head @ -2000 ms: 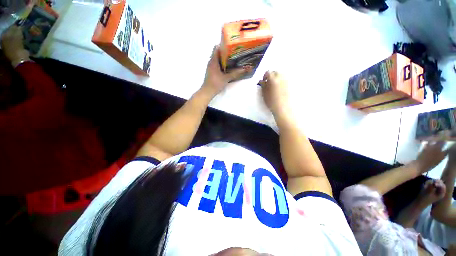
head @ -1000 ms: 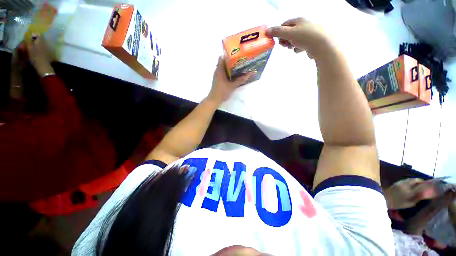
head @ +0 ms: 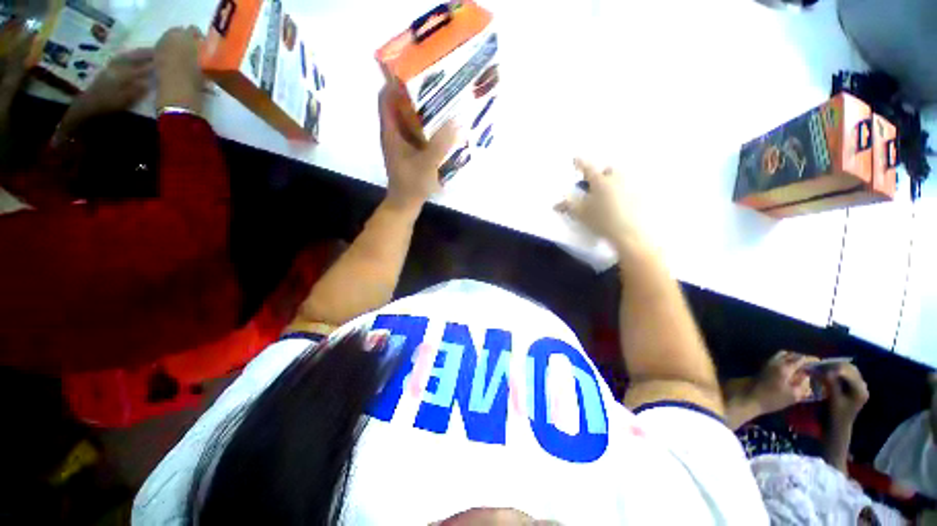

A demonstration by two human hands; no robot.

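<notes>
My left hand (head: 413, 154) holds an orange carton (head: 449, 87) from below, upright and tilted, its orange hang-slot end up and its white picture side facing right. My right hand (head: 601, 200) is near the table's front edge, apart from the carton, with a small dark piece (head: 583, 186) at the fingertips. A thin white sheet (head: 594, 250) lies at the edge below my right hand, partly hidden by it. A second carton (head: 275, 70) stands on the table at the left, its white side showing.
Two cartons (head: 817, 157) stand side by side at the right, before a black heap (head: 892, 121). A neighbour's red-sleeved arm (head: 185, 154) reaches to the left carton. Another person's hands (head: 812, 382) hold a small flat piece at lower right.
My left hand has moved left and turned the carton to its white side. My right hand has come down from the carton's top to the table edge. The left neighbour's hands have moved right.
</notes>
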